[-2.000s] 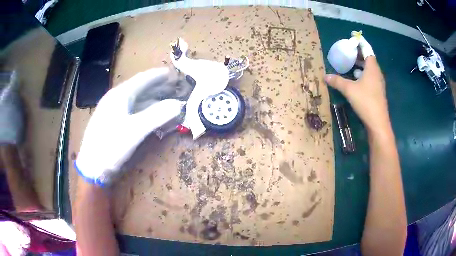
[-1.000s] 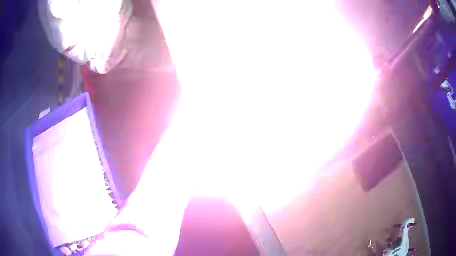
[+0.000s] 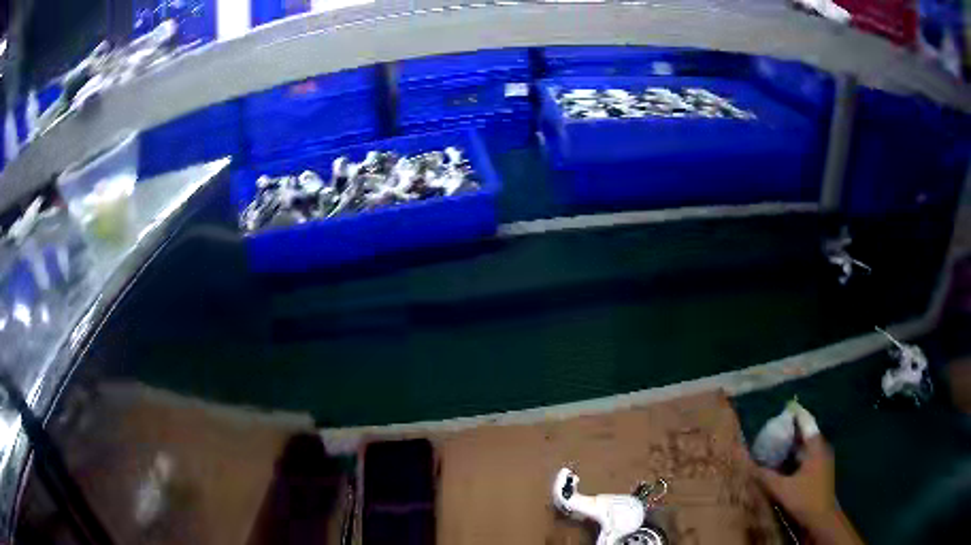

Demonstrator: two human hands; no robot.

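A white squeeze bottle with a yellowish tip (image 3: 775, 439) is at the lower right, beside the upper right corner of the brown cardboard mat (image 3: 490, 468). My right hand (image 3: 811, 484) is around the bottle's right and lower side, white covers on its fingers; the hand is dim and slightly blurred. A white toy vehicle body (image 3: 612, 509) lies on the mat at the bottom edge, its wheel (image 3: 641, 537) cut off by the frame. My left hand is not in view.
A black phone (image 3: 398, 492) lies at the mat's left. Beyond the pale rail (image 3: 532, 413) is the dark green belt (image 3: 479, 351). Blue bins (image 3: 373, 243) of parts stand behind, under a pale shelf edge (image 3: 479, 45). Another white part (image 3: 905, 370) is on the right.
The view swung away through glare and now looks farther forward, showing bins and shelf. My left hand has left view. The vehicle body remains on the mat, now partly cut off.
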